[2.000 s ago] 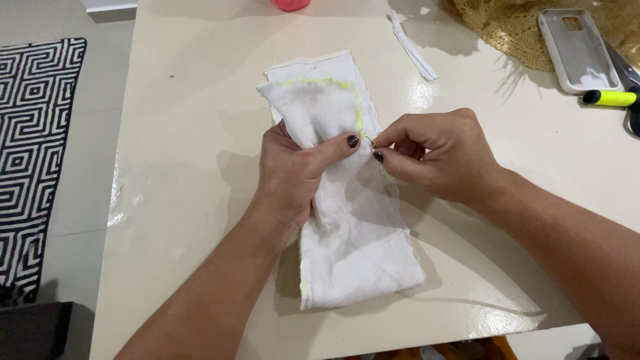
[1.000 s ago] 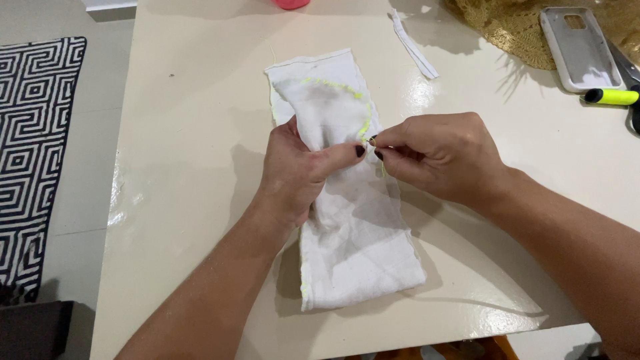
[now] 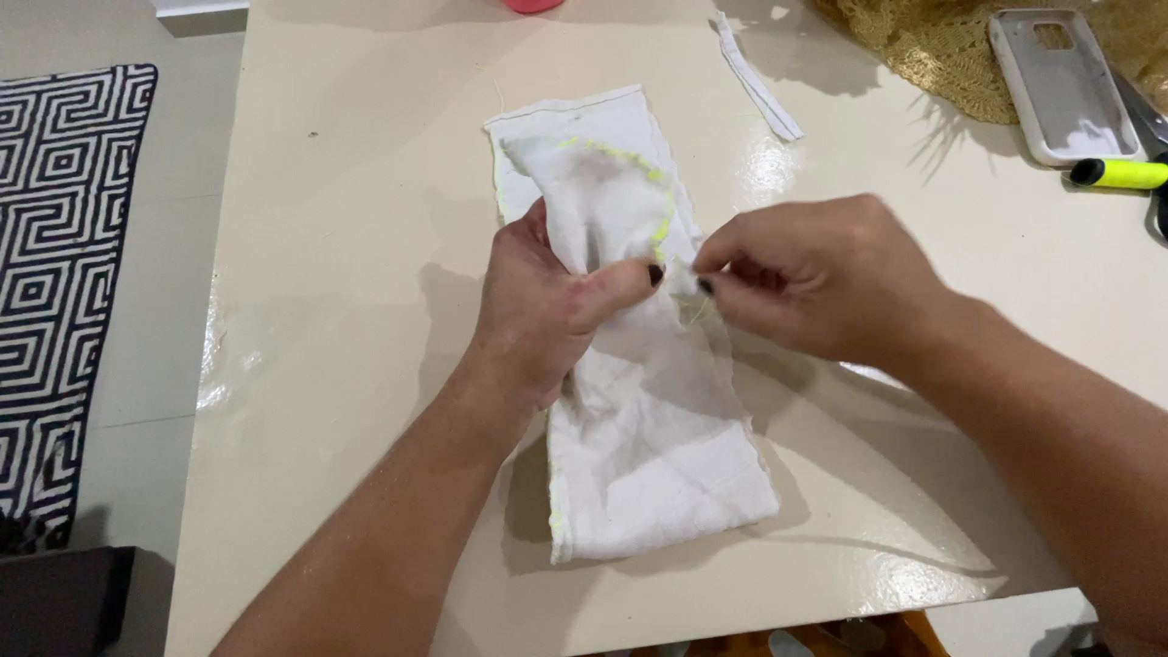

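Note:
A white cloth (image 3: pixel 657 474) lies lengthwise on the cream table, its upper part gathered and raised. Bright yellow stitching (image 3: pixel 664 214) runs along the curved edge of the raised part. My left hand (image 3: pixel 557 310) grips that part, thumb on top and fingers hidden under the fabric. At the right edge of the cloth, my right hand (image 3: pixel 803 274) has its thumb and forefinger pinched close together. Yellow thread ends (image 3: pixel 701 310) show just below those fingertips. Whatever is between the fingertips is too small and blurred to make out.
A narrow white fabric strip (image 3: pixel 757 87) lies beyond the cloth. At the upper right are a clear phone case (image 3: pixel 1063 87), gold lace fabric (image 3: pixel 954 55), a yellow highlighter (image 3: pixel 1118 173) and partly visible scissors (image 3: pixel 1136 109). A pink object (image 3: pixel 532 5) sits at the top edge.
My right fingertips, against the stitched edge a second ago, are now slightly away from my left thumb. The raised cloth edge has shifted and curves more than two seconds ago. My left hand keeps its hold.

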